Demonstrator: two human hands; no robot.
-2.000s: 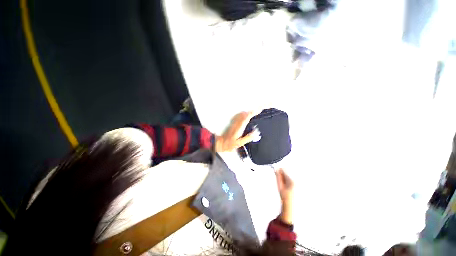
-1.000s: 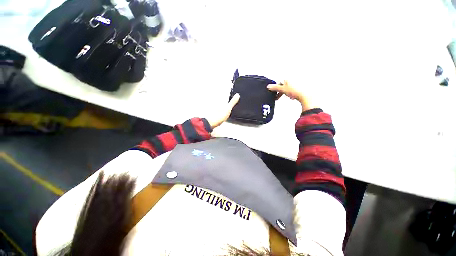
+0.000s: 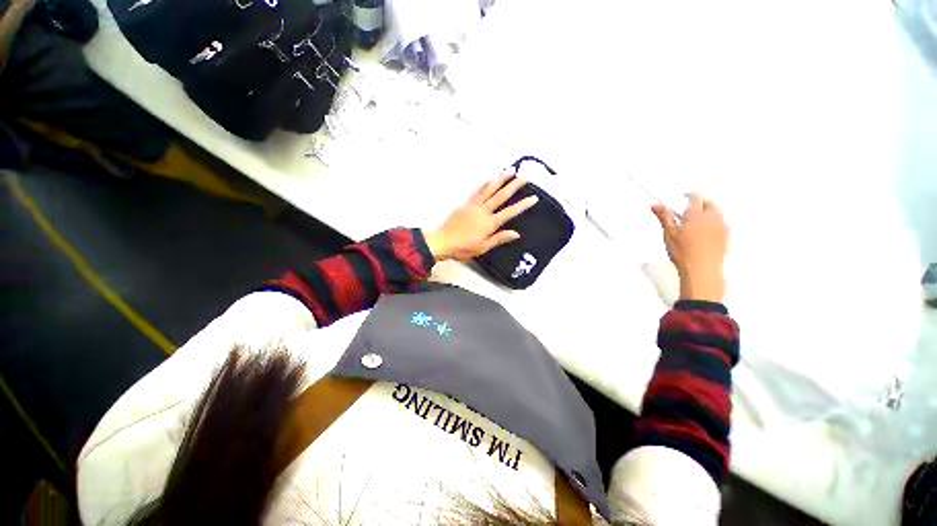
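A small black bag (image 3: 550, 234) lies on the white table, a small white logo near its lower corner. A thin black curve and a white patch show at its top edge; whether the bag is open there is unclear. My left hand (image 3: 478, 221) lies flat on the bag's upper left part, fingers spread, hiding part of it. My right hand (image 3: 699, 241) is to the right of the bag, apart from it, with thumb and fingers close together. A faint thin line shows by its fingertips, but the glare hides whether it is held.
A heap of black bags (image 3: 252, 87) with white logos and shiny metal parts lies at the table's upper left. Crumpled clear wrapping (image 3: 421, 51) is beside it. The table's front edge runs diagonally past my apron. Part of a black thing shows at the lower right rim.
My right hand has left the bag and moved right. My left hand has gone from the bag's left side to flat on top of it. The bag is turned, and its top edge shows white.
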